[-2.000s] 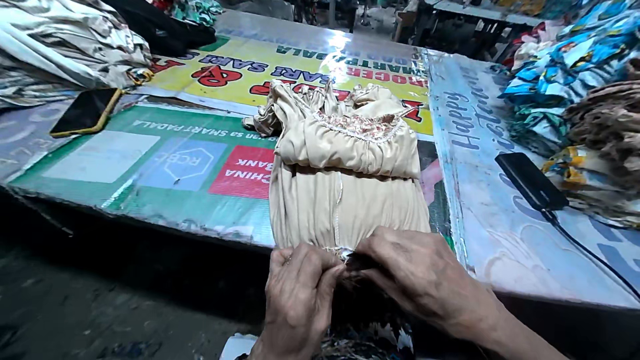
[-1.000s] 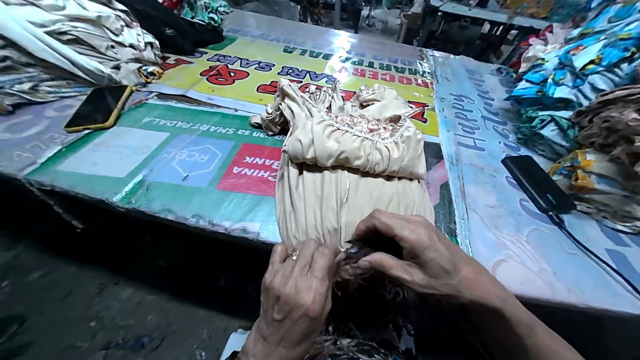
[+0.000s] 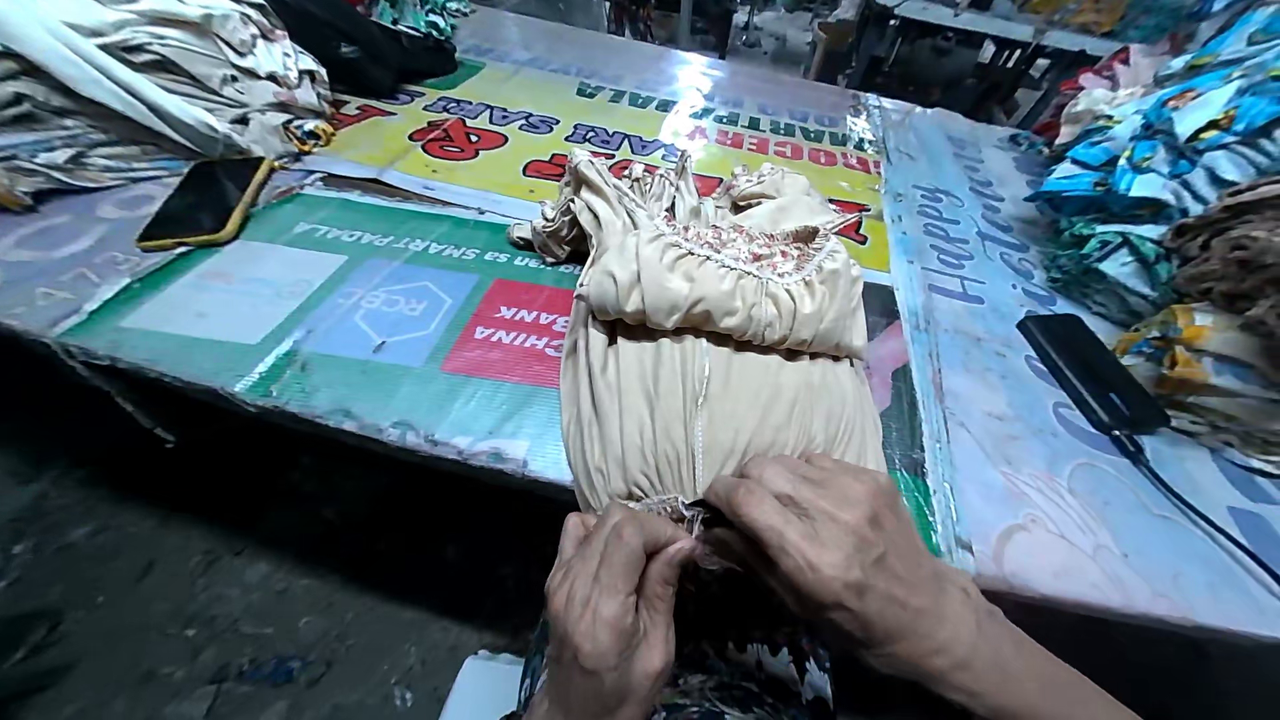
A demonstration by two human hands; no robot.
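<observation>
A beige gathered garment lies on the table with its upper part folded over and its lower end at the front edge. My left hand pinches the garment's gathered hem between thumb and fingers, just left of a pale vertical seam. Close beside it, my right hand bends over the same hem; its fingertips are partly hidden, and a small dark thing shows beneath them. Whether that thing is a tool or shadow, I cannot tell. Printed fabric shows inside the garment's neckline.
A phone in a yellow case lies at the left, near heaped pale fabric. At the right a black power bank with a cable lies beside piled blue printed cloth. The table's front edge runs below the garment.
Both hands stay at the hem. The right hand's fingers, raised and apart from the left's a second ago, now lie lower over the fabric. The garment has not plainly moved.
</observation>
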